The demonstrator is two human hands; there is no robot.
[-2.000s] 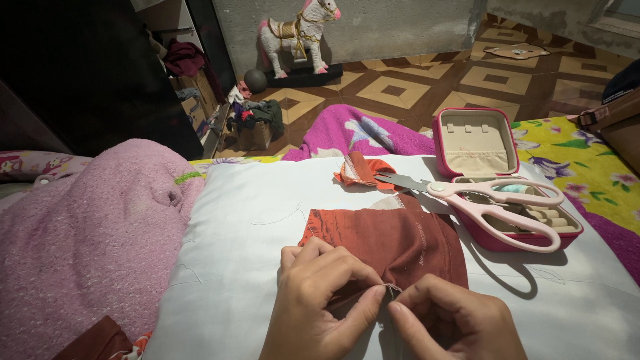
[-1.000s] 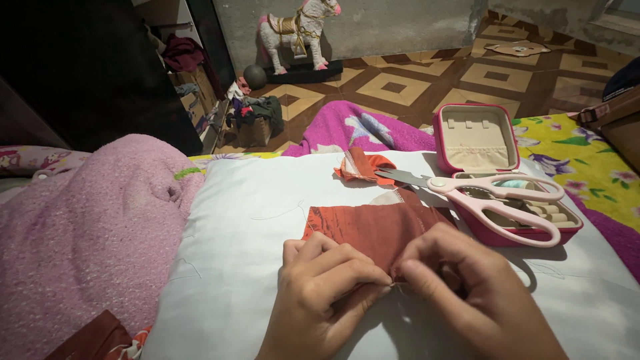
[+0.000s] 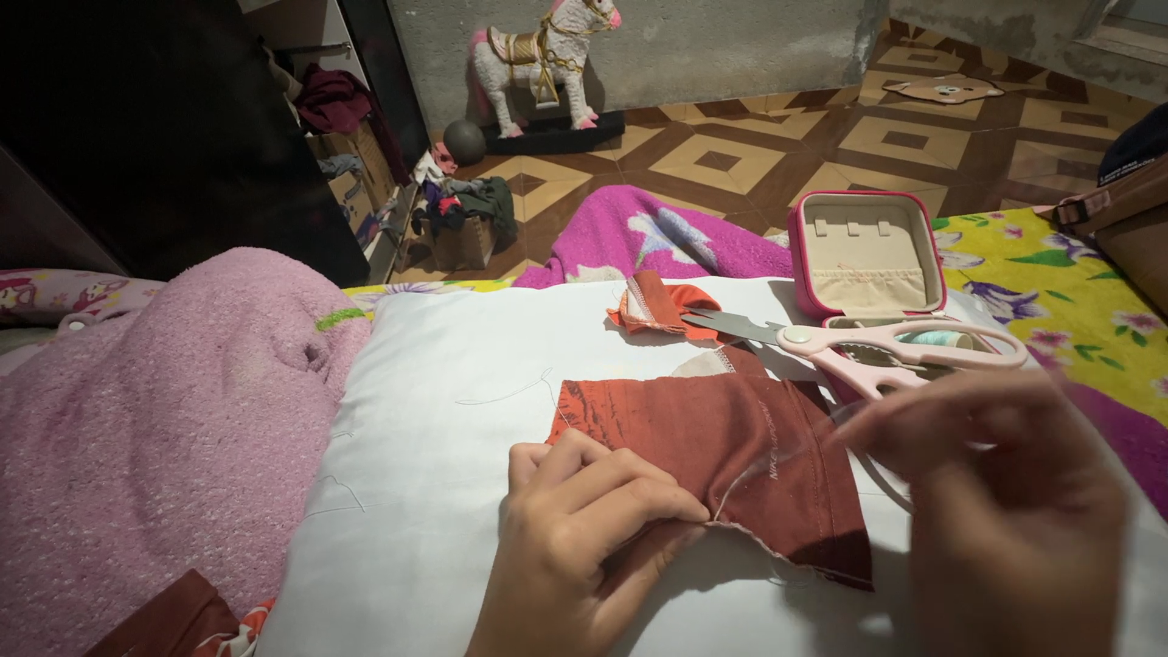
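A rust-red piece of fabric [image 3: 776,456] lies on a white pillow [image 3: 438,456]. My left hand [image 3: 593,529] pinches its near edge between thumb and fingers. From that edge a pale thread [image 3: 748,470] runs up toward my right hand [image 3: 995,493], which is blurred and raised at the right with its fingertips together; a needle cannot be made out. Behind my right hand, pink-handled scissors [image 3: 797,336] rest partly on an open sewing case [image 3: 799,265] holding a thread spool [image 3: 940,339]. The blades touch a small orange-red scrap [image 3: 648,310].
A pink fleece blanket [image 3: 182,401] is heaped at the left, with more rust-red cloth [image 3: 164,620] near the lower edge. Loose threads [image 3: 351,493] lie on the pillow. Beyond are a magenta blanket [image 3: 630,237], a toy horse [image 3: 538,68] and a box of clothes [image 3: 461,237].
My right hand has moved away from the fabric edge to the right and up, and a thread now stretches between them. My left hand still pinches the fabric.
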